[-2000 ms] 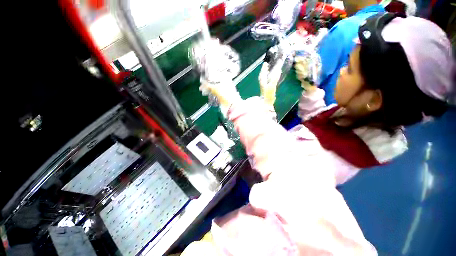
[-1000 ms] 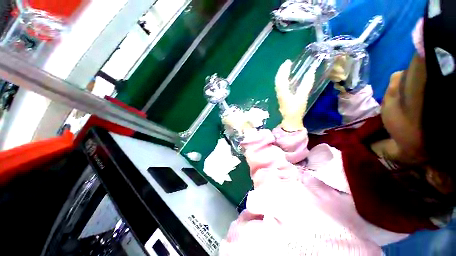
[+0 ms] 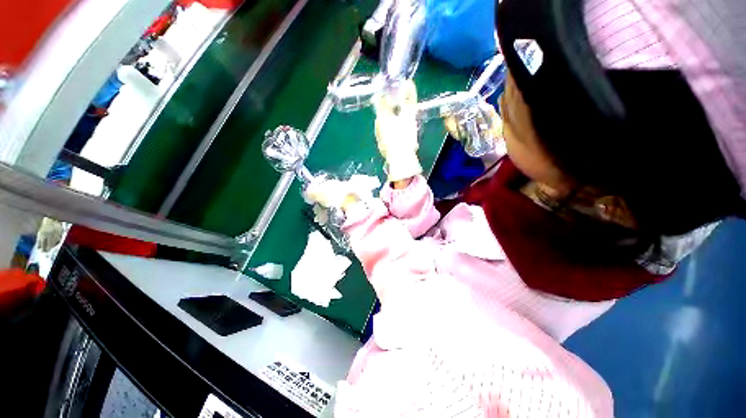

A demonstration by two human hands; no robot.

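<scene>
Neither of my hands can be made out in view. The gloved hands in pink sleeves appear to belong to workers beside me, though the sleeves overlap. Nearest in front is a black-edged case with a white side panel [image 3: 307, 341], dark rectangles and printed labels. Beyond it, one gloved hand is at a clear shiny part with a rounded end [image 3: 285, 148]. A second glove grips a clear, glossy balloon-like figure [image 3: 402, 41] above the green bench. A third hand is at its right-hand limb, partly hidden by a head.
A person in a pink cap [image 3: 654, 37] and pink smock fills the right side. White paper [image 3: 320, 269] lies on the green bench [image 3: 294, 214]. A grey metal bar [image 3: 106, 200] crosses at left. Red objects are at upper left. Blue floor [image 3: 675, 326] shows at lower right.
The view has swung right and down from the open case towards the workers. Since one second ago, the middle gloved hand has gone from spread open to gripping the clear figure.
</scene>
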